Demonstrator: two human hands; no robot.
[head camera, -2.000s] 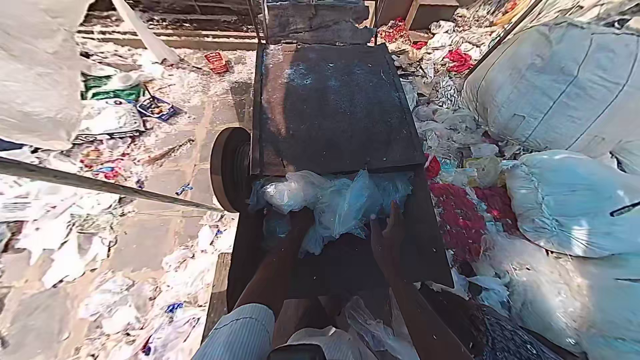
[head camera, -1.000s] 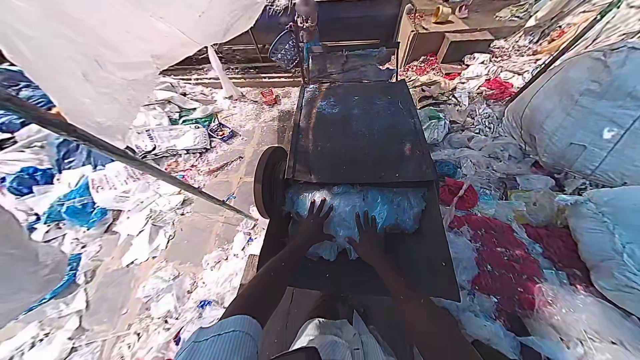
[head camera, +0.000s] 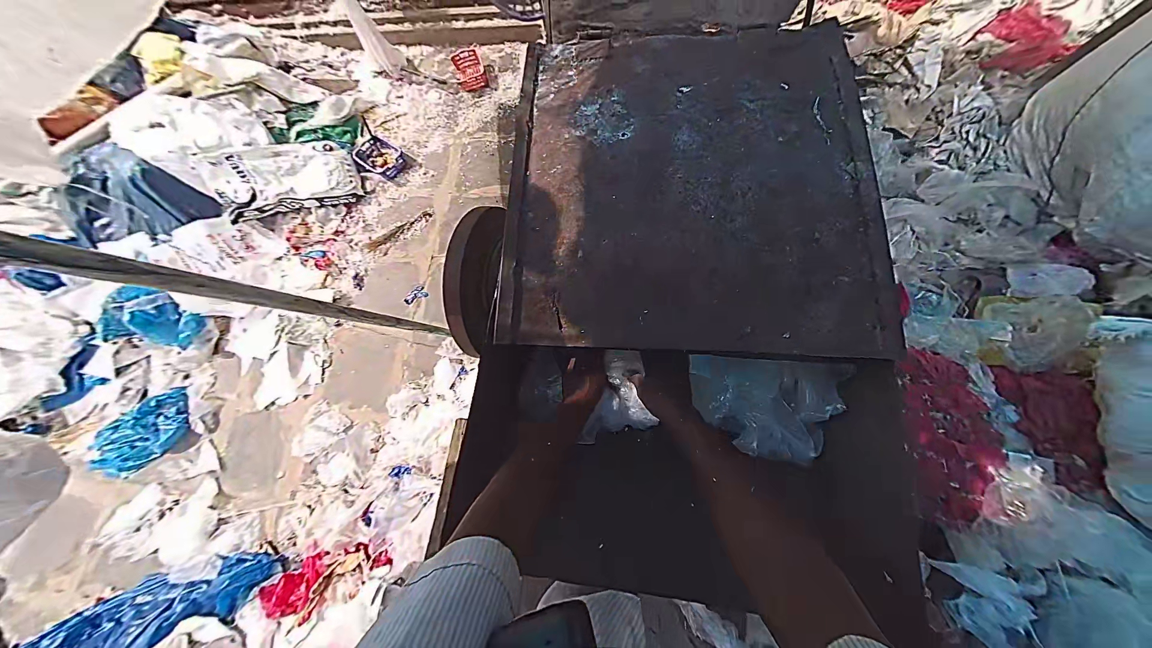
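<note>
A dark metal machine hood (head camera: 702, 189) spans the upper middle, with a dark feed tray (head camera: 630, 513) below its front edge. Both my arms reach over the tray into the shaded opening. My left hand (head camera: 585, 382) is at the left part of the opening, my right hand (head camera: 655, 391) just right of it; their fingers are mostly hidden under the hood. Between them lies a whitish piece of plastic film (head camera: 623, 400). More clear plastic film (head camera: 774, 405) hangs out of the opening, right of my right hand.
Left of the machine stand a dark wheel (head camera: 472, 279) and a slanting pole (head camera: 225, 288). Blue plastic film (head camera: 144, 432) and white scraps litter the ground. At right are red plastic film (head camera: 949, 432) and a large white sack (head camera: 1093, 144).
My hands have moved forward from on top of the plastic film to under the hood's edge. The film, spread across the tray before, now shows only in parts at the opening.
</note>
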